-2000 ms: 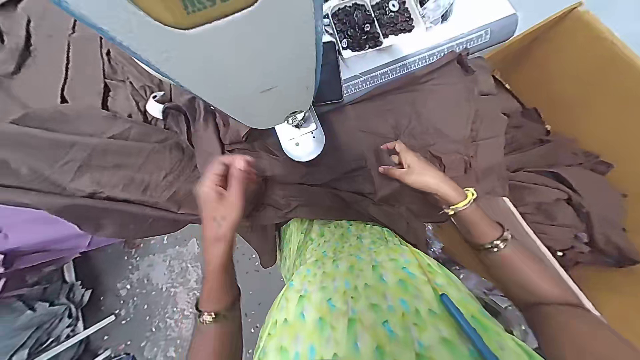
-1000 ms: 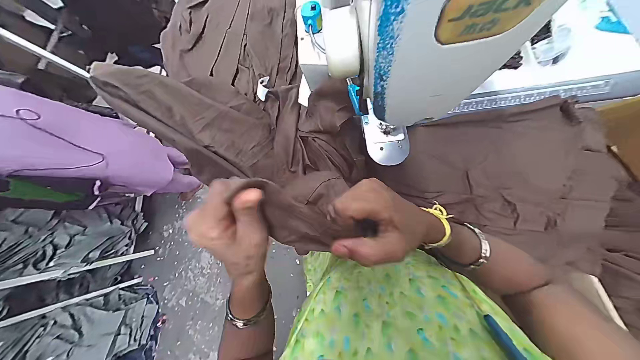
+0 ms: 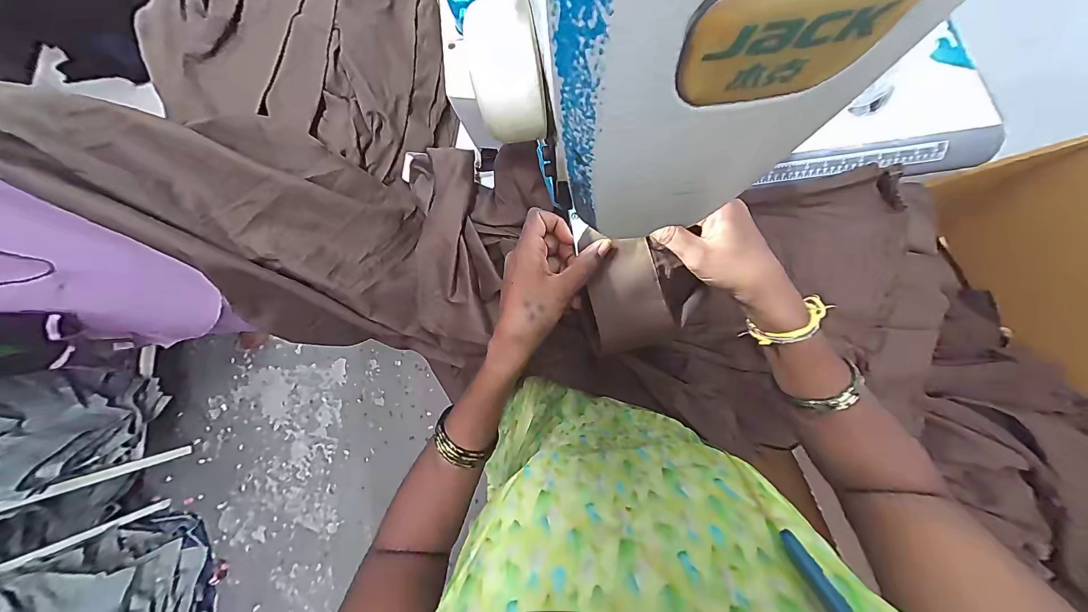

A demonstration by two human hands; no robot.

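Note:
A Jack sewing machine (image 3: 663,110) reaches over the work, its head hiding the needle. Brown fabric (image 3: 340,246) is spread under it and across the lap. My left hand (image 3: 544,276) pinches the edge of a folded brown fabric band (image 3: 629,297) between thumb and fingers, just beside the presser area. On the other side of the machine head, my right hand (image 3: 722,255) grips the same band, with some fingertips hidden behind the head. The band hangs in a loop between both hands.
At the right stands a tan cardboard-like panel (image 3: 1020,255) beside heaped brown cloth (image 3: 986,442). Purple fabric (image 3: 110,263) hangs at the left, above grey cloth bundles (image 3: 68,425) and pale bars (image 3: 110,476). A machine bed with a ruler (image 3: 858,161) lies behind.
Both hands have moved up to the machine head from the lap side, where they held bunched brown cloth a second ago. Two seconds ago they were farther apart.

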